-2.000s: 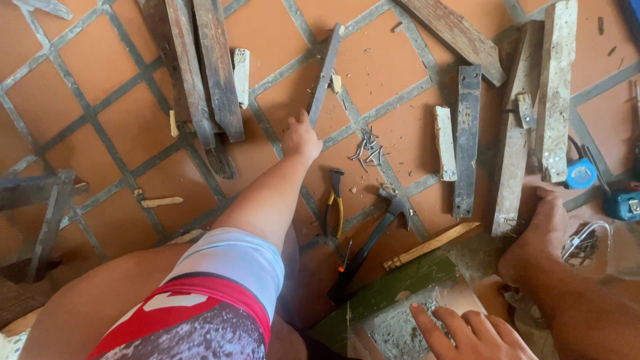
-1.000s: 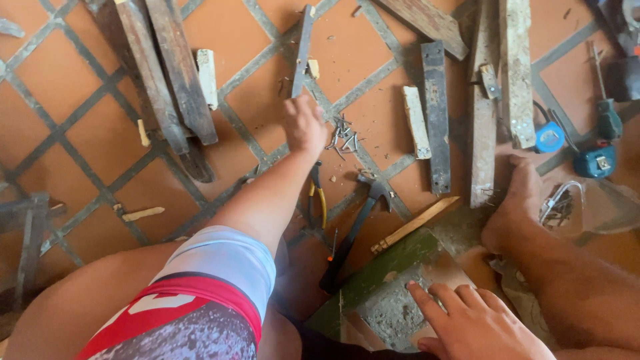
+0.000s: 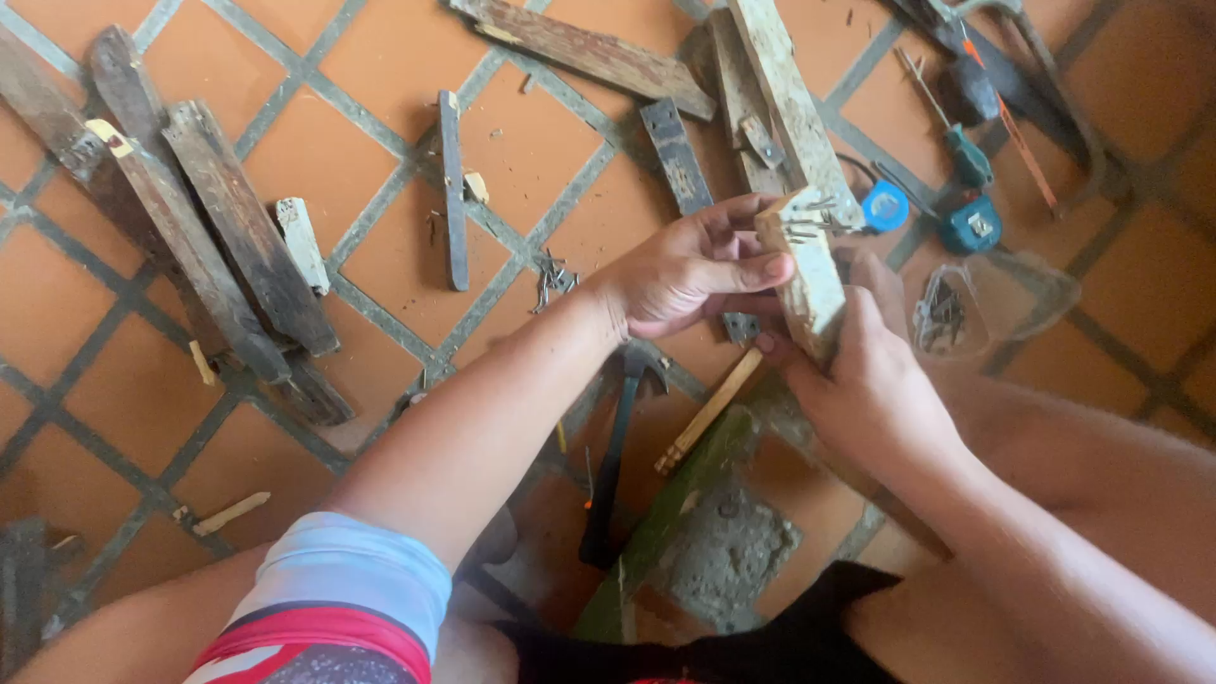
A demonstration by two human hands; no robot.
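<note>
Both hands hold a short, pale, weathered wood block (image 3: 807,275) with several nails sticking out near its upper end. My left hand (image 3: 703,271) grips it from the left, thumb on its face. My right hand (image 3: 864,370) is closed around its lower end. Below the hands a thin wood strip (image 3: 712,408) lies by a green-edged board (image 3: 651,546). The claw hammer (image 3: 622,427) rests on the tiles to the left of the strip. A pile of loose nails (image 3: 554,280) lies left of my left wrist, partly hidden by the forearm.
A narrow dark wood piece (image 3: 453,190) lies on the tiled floor. Old boards (image 3: 237,218) are stacked at left, and more planks (image 3: 788,95) at upper right. A blue tape measure (image 3: 885,206), a screwdriver (image 3: 967,157), a teal tape measure (image 3: 973,224) and a plastic bag of nails (image 3: 945,309) lie at right.
My left hand has let go of the narrow dark piece and moved right to the pale block. My right hand has left the rough concrete surface and moved up to hold the block. The view has shifted right.
</note>
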